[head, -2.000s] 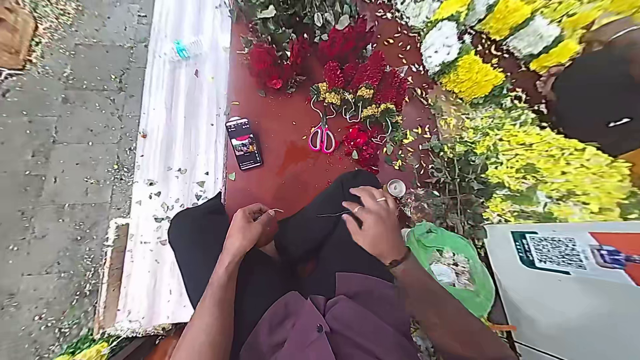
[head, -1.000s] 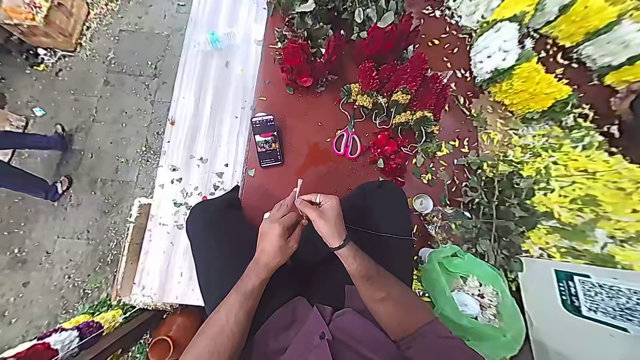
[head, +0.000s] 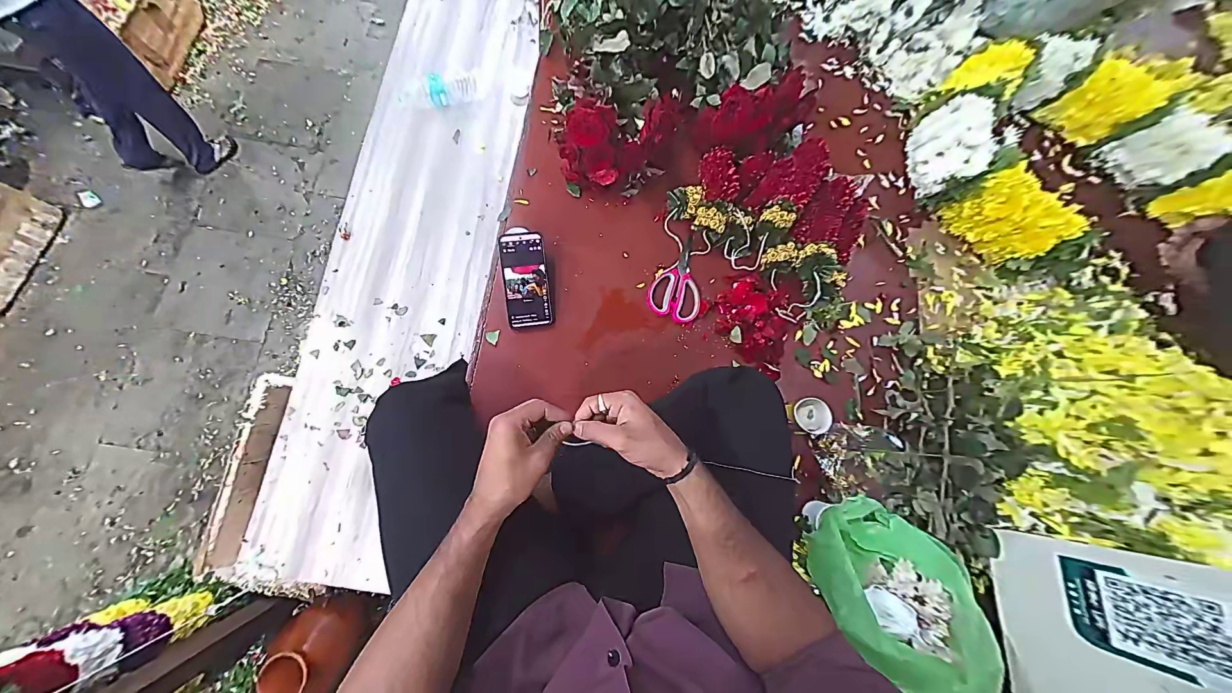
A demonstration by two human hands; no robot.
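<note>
Over my lap, my left hand [head: 525, 448] and my right hand [head: 630, 433] meet at the fingertips, pinching a thin thread between them. Part of that thread [head: 746, 471] runs from beside my right wrist across the dark trouser leg to the right. What else the fingers may hold is hidden. Beyond my hands, pink-handled scissors [head: 675, 294] lie on the red surface, touching garlands of red and yellow flowers [head: 770, 207]. A phone [head: 526, 279] with its screen lit lies to the left of the scissors.
Red roses [head: 592, 144] lie at the far side. A small round container [head: 812, 416] and a green plastic bag [head: 900, 587] are at my right, near yellow flowers [head: 1107, 395]. A white sheet [head: 414, 202] with a bottle [head: 448, 89] is at left. A person [head: 125, 87] walks on the paving.
My hands were apart two seconds ago and are now together. A pale piece stood up from the fingertips one second ago; it no longer shows. The person at the left has moved up in view.
</note>
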